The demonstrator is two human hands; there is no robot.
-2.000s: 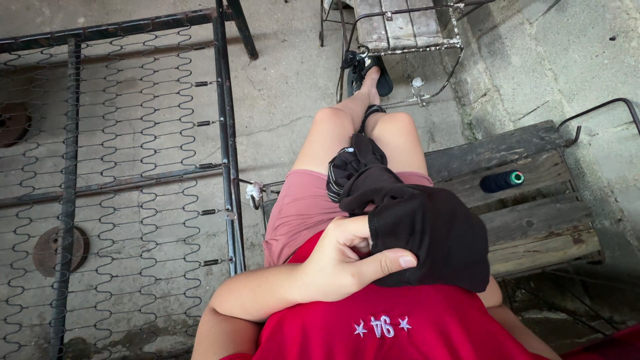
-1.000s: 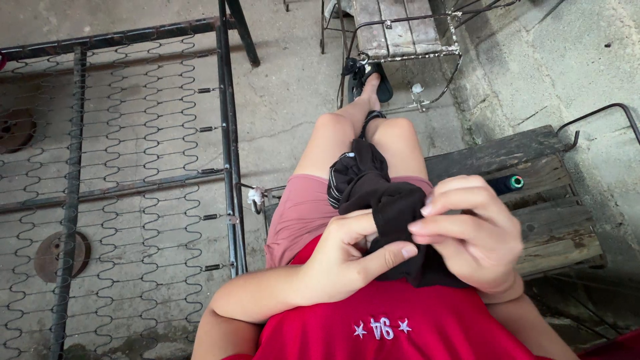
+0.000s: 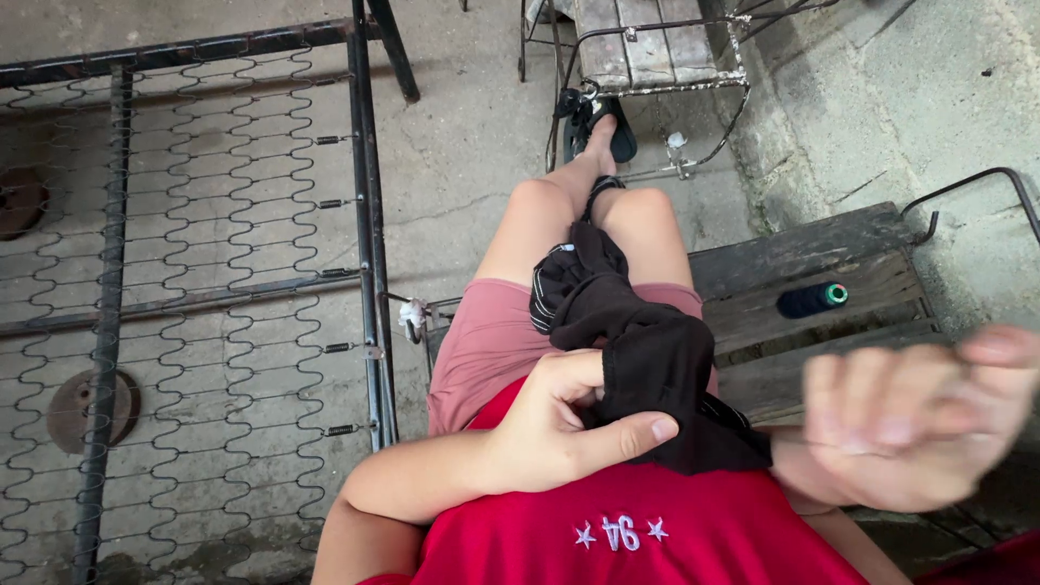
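A piece of black fabric [image 3: 658, 366] lies bunched across my lap, with white stitching on one fold. My left hand [image 3: 569, 422] grips its edge, the thumb on top and the fingers tucked partly inside the cloth. Out to the right of the cloth, my right hand [image 3: 910, 414] is raised with curled fingers and blurred by motion; whether it pinches something thin, such as a needle or thread, cannot be made out. A spool of dark thread [image 3: 812, 300] rests on its side on the wooden bench, beyond my right hand.
The slatted wooden bench [image 3: 804, 236] extends to my right, beside a concrete wall [image 3: 918, 106]. A metal frame with wire springs [image 3: 370, 203] stands at the left, with round rusty discs [image 3: 93, 410] below it. Ahead is a wood-slatted metal seat [image 3: 642, 49].
My right hand came to the cloth one second ago and has since moved away to the right. My left hand has stayed on the fabric.
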